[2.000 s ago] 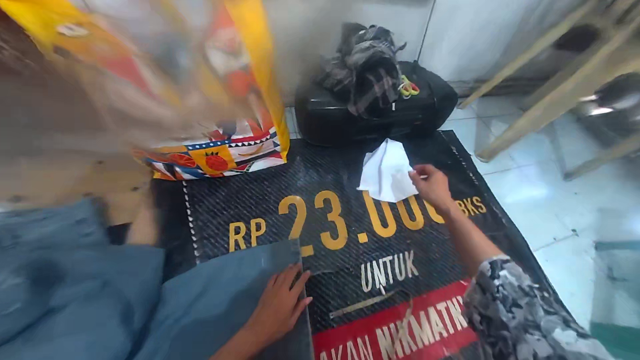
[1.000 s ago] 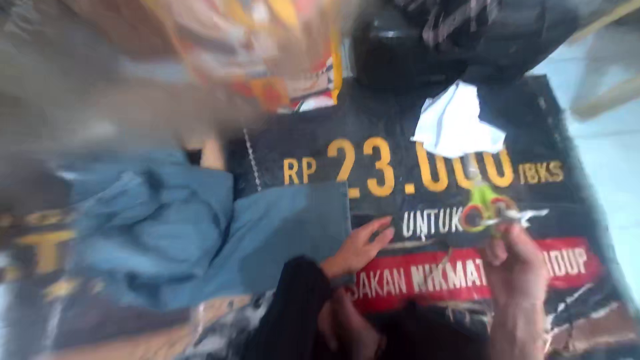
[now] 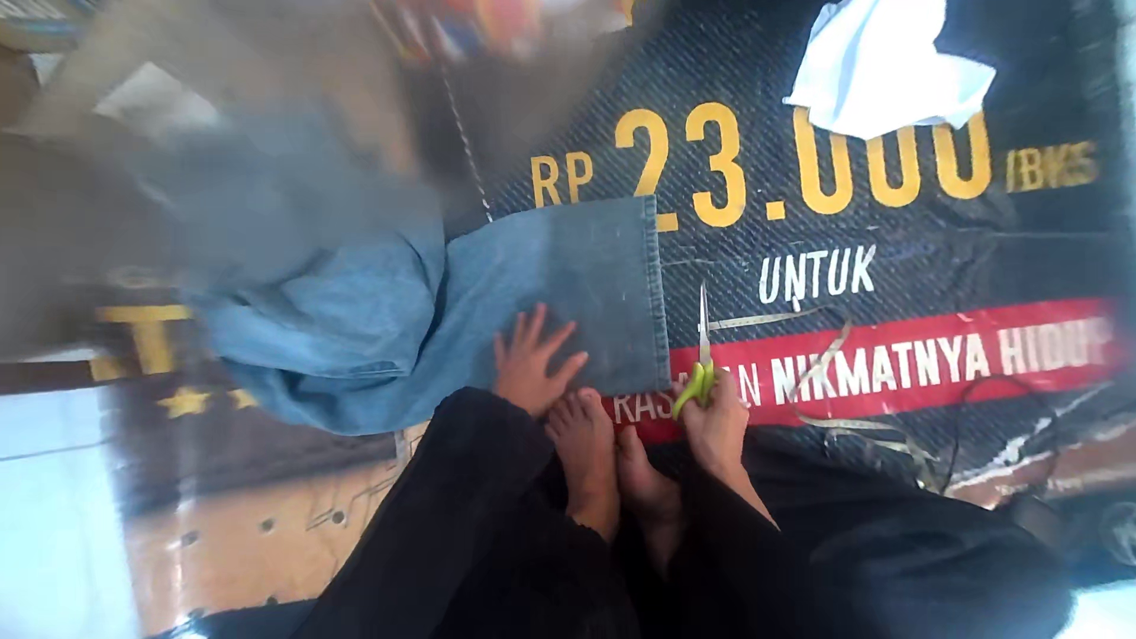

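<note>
Blue denim trousers [image 3: 497, 293] lie on a printed banner, with one leg stretched out flat and its hem toward the right. My left hand [image 3: 537, 359] rests on that leg with its fingers spread, holding nothing. In my right hand [image 3: 717, 415] is a pair of scissors [image 3: 699, 386] with yellow-green handles. Their blades point away from me, just right of the hem, and look closed or nearly so. A white piece of cloth or paper [image 3: 887, 75] lies crumpled on the banner at the upper right.
The dark banner [image 3: 932, 257] spreads across the floor under everything. A measuring tape [image 3: 834, 355] lies loosely curled on it at the right. My bare feet [image 3: 586, 444] are just below the left hand. A blurred, colourful bag [image 3: 506, 22] stands at the top.
My right hand let go of the white piece and took up the scissors, which lay on the black bag earlier. It has since come closer to the trouser hem. The view has shifted.
</note>
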